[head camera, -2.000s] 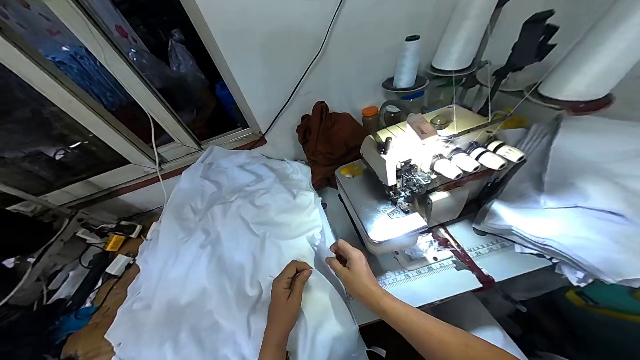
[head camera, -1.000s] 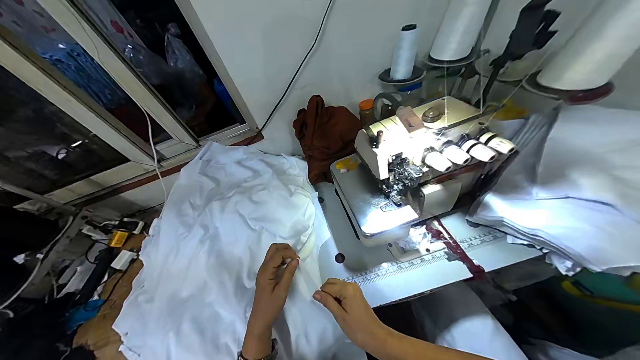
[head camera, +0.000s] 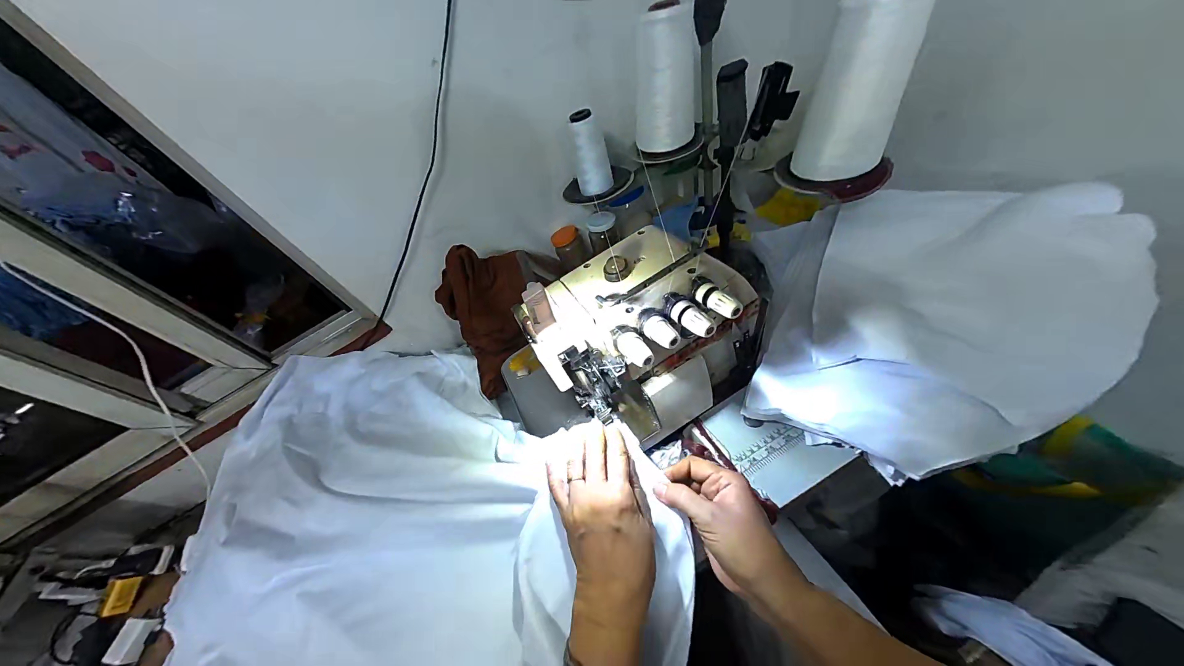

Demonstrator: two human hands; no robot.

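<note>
White fabric (head camera: pixel 370 518) spreads over the left of the sewing table and reaches up to the presser foot of an overlock sewing machine (head camera: pixel 647 314). My left hand (head camera: pixel 601 499) lies palm down on this cloth, fingers nearly straight and pointing at the lit needle area (head camera: pixel 597 379). Just to the right, my right hand (head camera: pixel 712 509) pinches the cloth's right edge between thumb and fingers. Whether the cloth's tip is under the presser foot cannot be seen clearly. White threads run down to the machine from thread cones (head camera: pixel 666 83).
A stack of white fabric pieces (head camera: pixel 962 314) lies right of the machine. Brown cloth (head camera: pixel 481 305) and small jars (head camera: pixel 569 248) sit behind it. A printed ruler strip (head camera: pixel 772 449) runs along the table. At left are a window frame (head camera: pixel 120 314) and a hanging white cable (head camera: pixel 139 351).
Both hands have moved up to the machine's needle area, bringing the fabric's edge along. My left hand, earlier with fingers bent over the cloth, now lies flat. The view has shifted.
</note>
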